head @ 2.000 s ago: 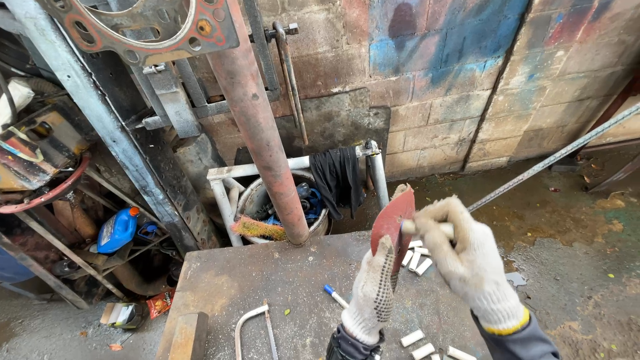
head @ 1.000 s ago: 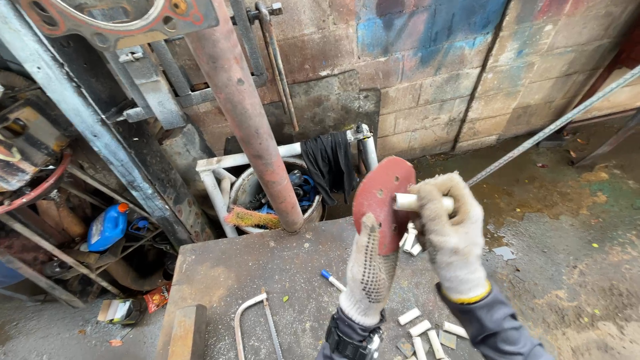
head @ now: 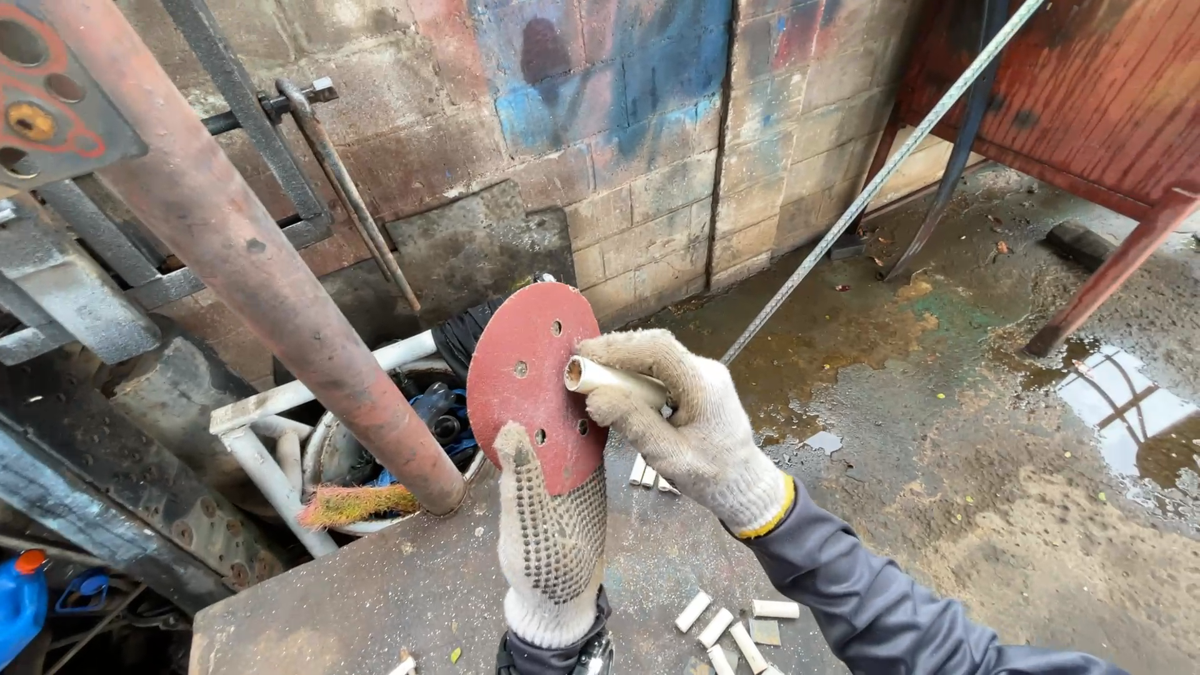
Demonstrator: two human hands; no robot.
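Note:
My left hand, in a white knit glove with dark grip dots, holds a round red sanding disc with small holes, thumb across its face. My right hand, in a plain soiled glove with a yellow cuff edge, grips a short white plastic pipe piece between thumb and fingers. The pipe's hollow end faces the disc's right side, close to it; whether they touch is unclear. Several cut white pipe pieces lie on the metal table below my right forearm, and a few more lie behind that hand.
A reddish steel post rises at the table's back left. Behind it stand a white pipe frame and a bucket with a bristle brush. A long thin metal rod slants across the right, over wet ground. A block wall stands behind.
The view has shifted, and the hacksaw and blue-capped marker seen on the table earlier are out of frame. Both hands keep hold of the disc and the pipe piece.

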